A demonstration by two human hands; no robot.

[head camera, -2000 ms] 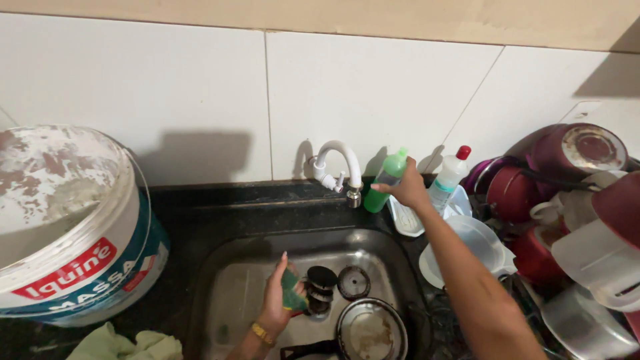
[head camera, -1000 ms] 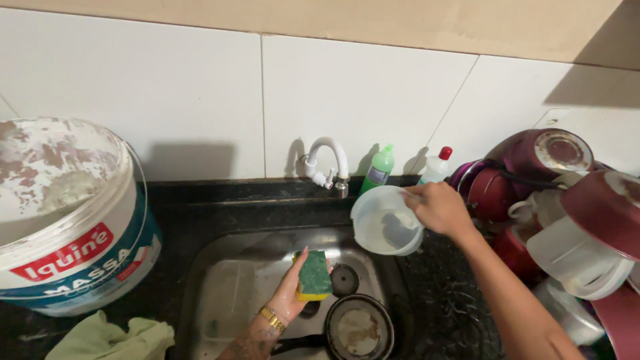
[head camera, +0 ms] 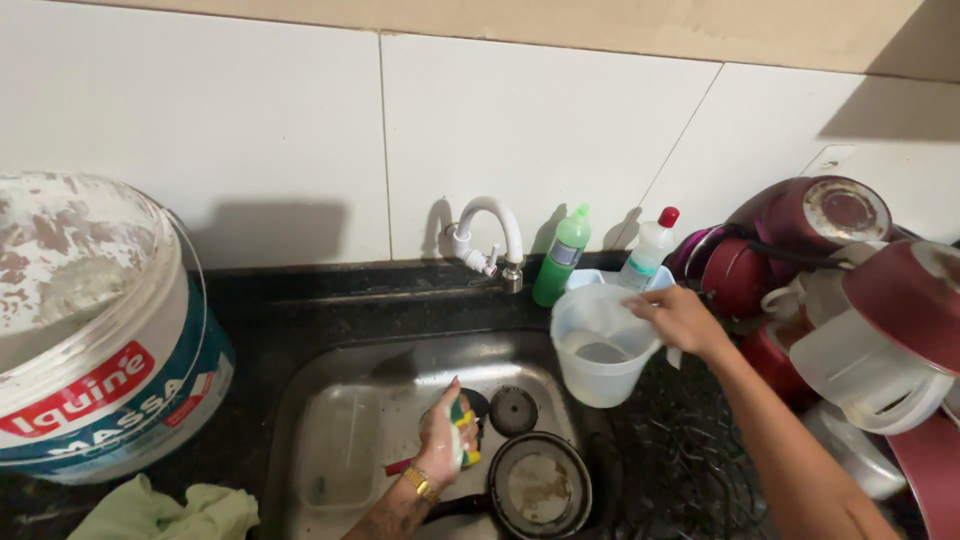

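Note:
My left hand (head camera: 444,442), with a gold-coloured watch at the wrist, squeezes a green and yellow sponge (head camera: 466,435) above the steel sink (head camera: 352,358); white foam shows on it. My right hand (head camera: 679,319) grips the rim of a translucent plastic pitcher (head camera: 600,375) at the sink's right edge. Below my left hand lie a black frying pan (head camera: 540,484), a round dark burner cap (head camera: 514,410) and other dark parts, partly hidden. A clear plastic container (head camera: 341,450) sits at the sink's left. The white faucet (head camera: 487,214) stands behind, no water visible from it.
A green bottle (head camera: 562,259) and a clear red-capped bottle (head camera: 649,251) stand at the wall by a white tray (head camera: 589,279). Red pots (head camera: 817,217) and other vessels are piled at right. At left are a large Iquine bucket (head camera: 169,300) and a green cloth (head camera: 169,514).
Two seconds ago my right hand held the green bottle; that now stands by the wall, and the hand holds the pitcher. My left hand has closed more tightly around the sponge.

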